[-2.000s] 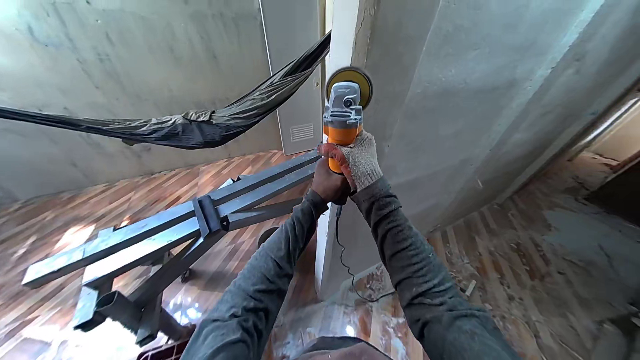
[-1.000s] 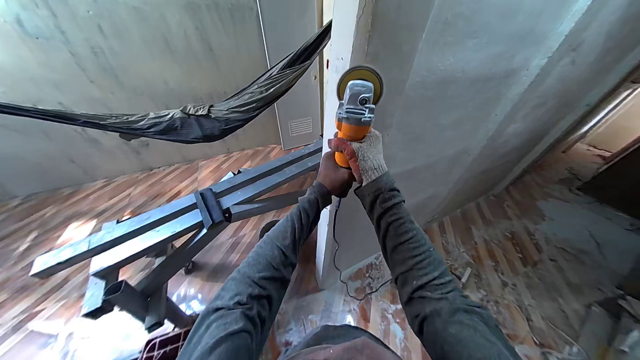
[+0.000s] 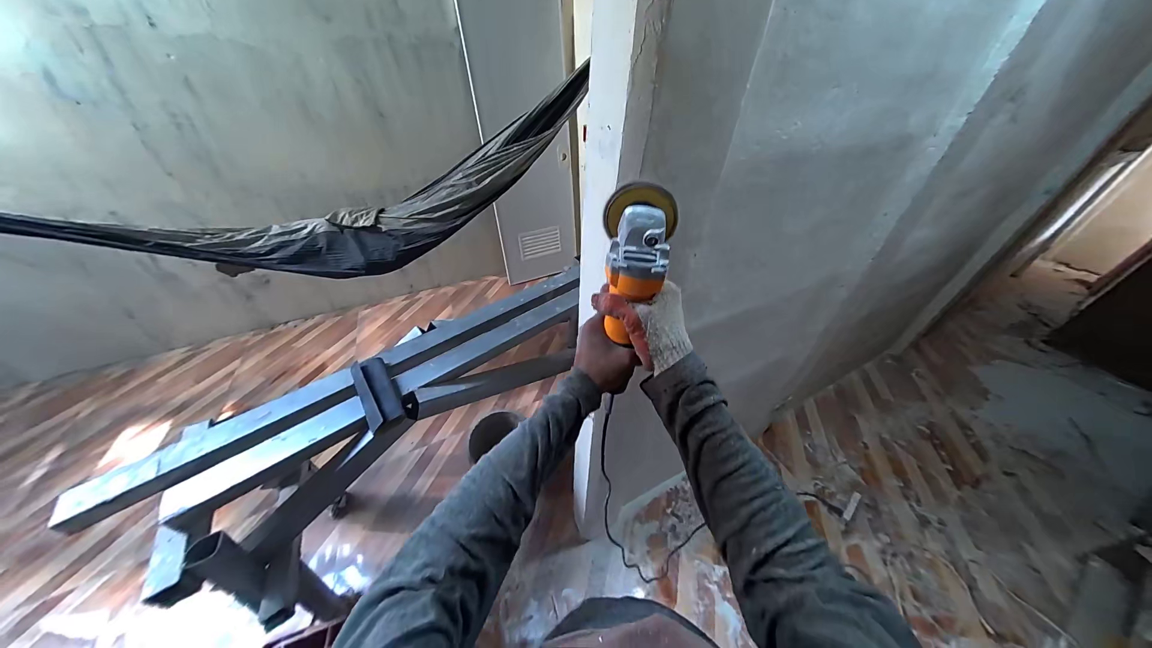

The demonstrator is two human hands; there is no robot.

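An orange and grey angle grinder (image 3: 637,261) with a round yellowish disc (image 3: 641,205) is held out at arm's length, its disc at the grey plastered wall (image 3: 792,180) near the corner. My left hand (image 3: 605,354), bare, is closed around the rear of the grinder's body. Just above and to the right, my right hand (image 3: 655,328), in a whitish glove with red-orange on the fingers, grips the same body. A dark power cord (image 3: 607,490) hangs from the tool down to the floor. Whether the disc presses on the wall cannot be told.
Left of the wall's white edge (image 3: 605,117) stands a grey metal frame of beams (image 3: 270,423). Above it hangs a dark fabric hammock (image 3: 351,247), in front of a grey door (image 3: 531,193). Debris and dust lie on the wood-patterned floor (image 3: 900,468), where the cord loops.
Both hands and the grinder have moved down the wall since one second ago. The disc was higher, close to the wall's corner, two seconds ago.
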